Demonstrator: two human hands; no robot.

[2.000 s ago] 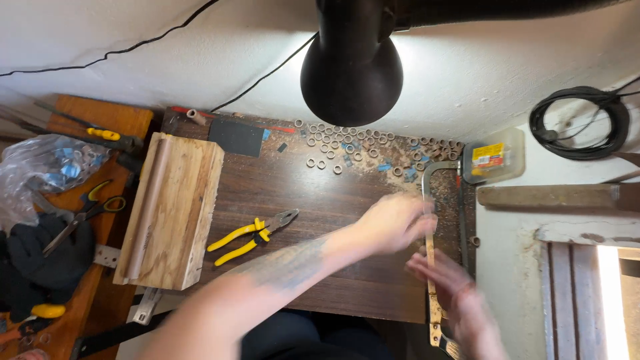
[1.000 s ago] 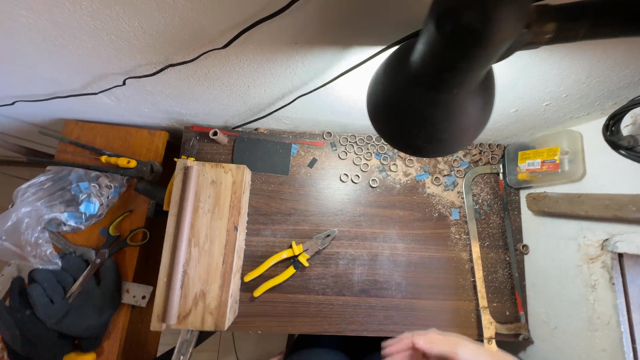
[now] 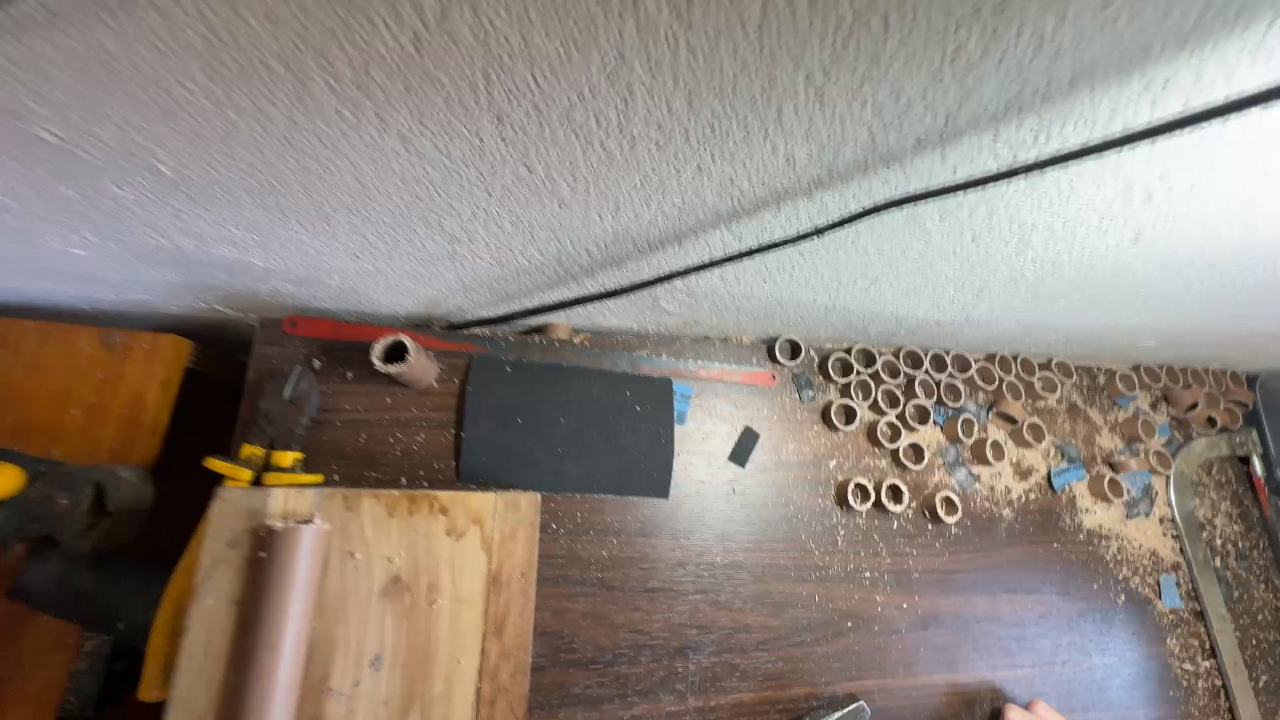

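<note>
Only the fingertips of my right hand (image 3: 1034, 711) show at the bottom edge, right of the metal tip of the pliers (image 3: 846, 711). What the hand does is hidden. My left hand is out of frame. Many small brown cut rings (image 3: 889, 399) stand and lie at the back right of the dark wood-grain table (image 3: 700, 620). A hacksaw (image 3: 1205, 560) lies at the right, partly cut off. A brown tube (image 3: 280, 620) rests on a wooden block (image 3: 400, 600) at the lower left; a short tube piece (image 3: 405, 361) is behind it.
A black sheet (image 3: 567, 428) lies behind the block, before a red-ended saw blade (image 3: 700, 371). Another yellow-handled pliers (image 3: 275, 440) is at the back left. Sawdust (image 3: 1090, 510) and blue scraps (image 3: 1067, 476) surround the rings. A black cable (image 3: 800, 238) crosses the textured wall.
Both hands were at the hacksaw's frame two seconds ago; one second ago it lay untouched at the right, with one hand at the bottom edge. The view has swung closer to the back left.
</note>
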